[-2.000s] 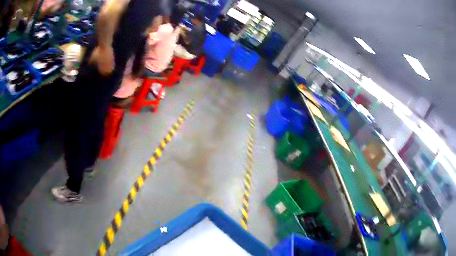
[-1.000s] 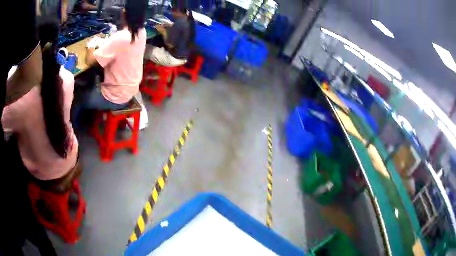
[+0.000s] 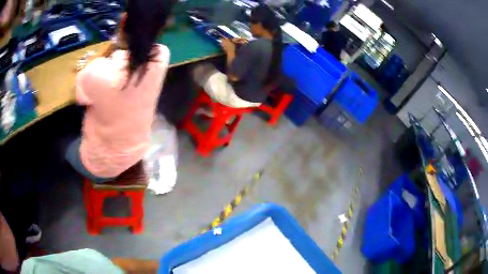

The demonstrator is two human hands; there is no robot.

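Observation:
A blue tray or bin [image 3: 299,229] with a thick rounded rim is directly in front of me at the bottom centre, cut off by the lower edge. A flat white sheet [image 3: 249,256] lies inside it. A small white label is on the rim's left side. Neither of my hands can be made out; the near part of the tray is outside the picture. A mint-green cloth-like shape [image 3: 72,262] with a brown strip beside it is at the bottom left; I cannot tell what it is.
A person in pink [image 3: 120,115] sits on a red stool [image 3: 115,208] at the left bench. Another in dark clothing [image 3: 254,64] sits beyond. Blue bins [image 3: 315,72] stand behind them; another blue bin [image 3: 389,219] stands right, by a green-topped line. Yellow-black tape [image 3: 235,202] marks the floor.
The view has swung left and moved forward. The pink-clad person is nearer, the right-hand line has slid to the edge, and the mint-green shape has appeared. The tray stays in front.

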